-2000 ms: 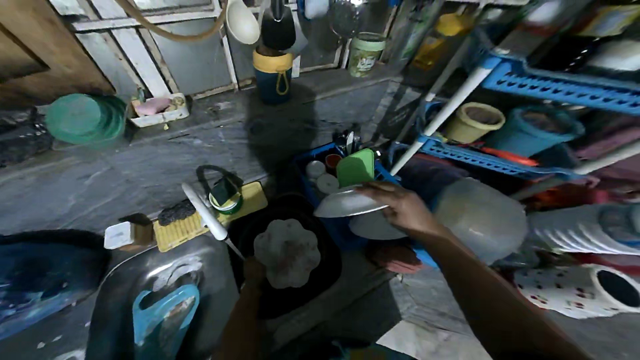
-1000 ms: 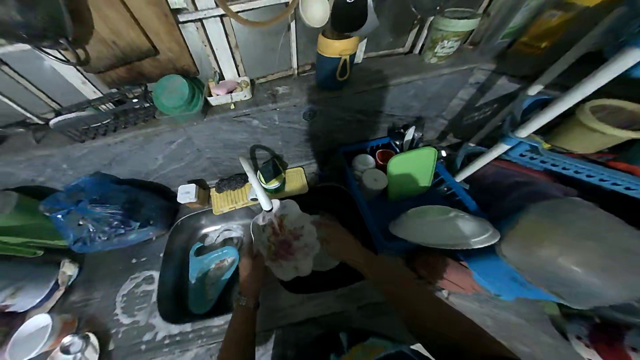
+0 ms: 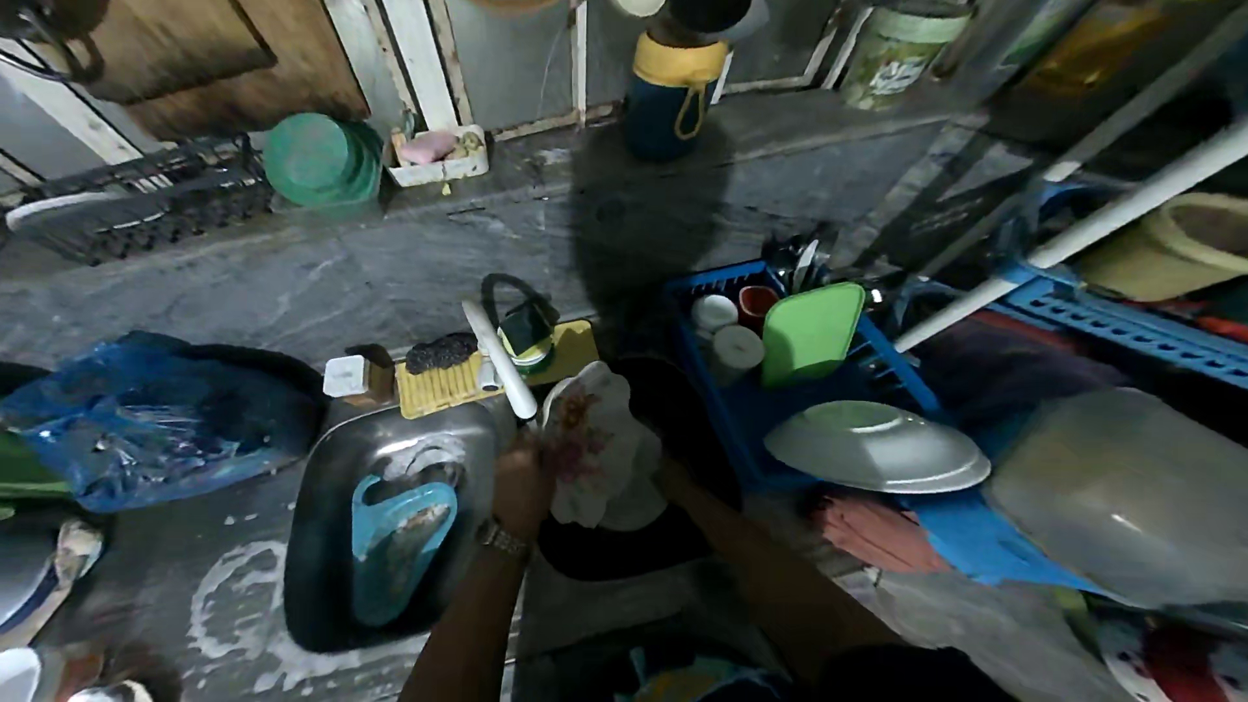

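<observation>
My left hand (image 3: 524,485), with a watch on the wrist, grips the left rim of a white scalloped plate (image 3: 585,448) with a floral print. My right hand (image 3: 675,480) is at the plate's lower right edge, its fingers mostly in shadow; a second white scalloped piece seems to lie under the plate. Both hands are over a dark basin (image 3: 624,561), just right of the white faucet spout (image 3: 499,361). A shiny shallow dish (image 3: 877,447) rests upside down on the front right of the blue dish rack (image 3: 717,419), near a green board (image 3: 811,333) and cups.
The steel sink (image 3: 317,585) at left holds a light-blue plastic container (image 3: 402,556). Behind it lie a yellow tray (image 3: 439,388) and dark scourer. A blue plastic bag (image 3: 175,419) is farther left. White shelf poles (image 3: 1150,195) and a large translucent tub (image 3: 1131,487) bound the right side.
My right hand has left the shiny dish, which it held two seconds ago, and moved left to the plate. The plate has been lifted from the dark basin. The view has shifted left.
</observation>
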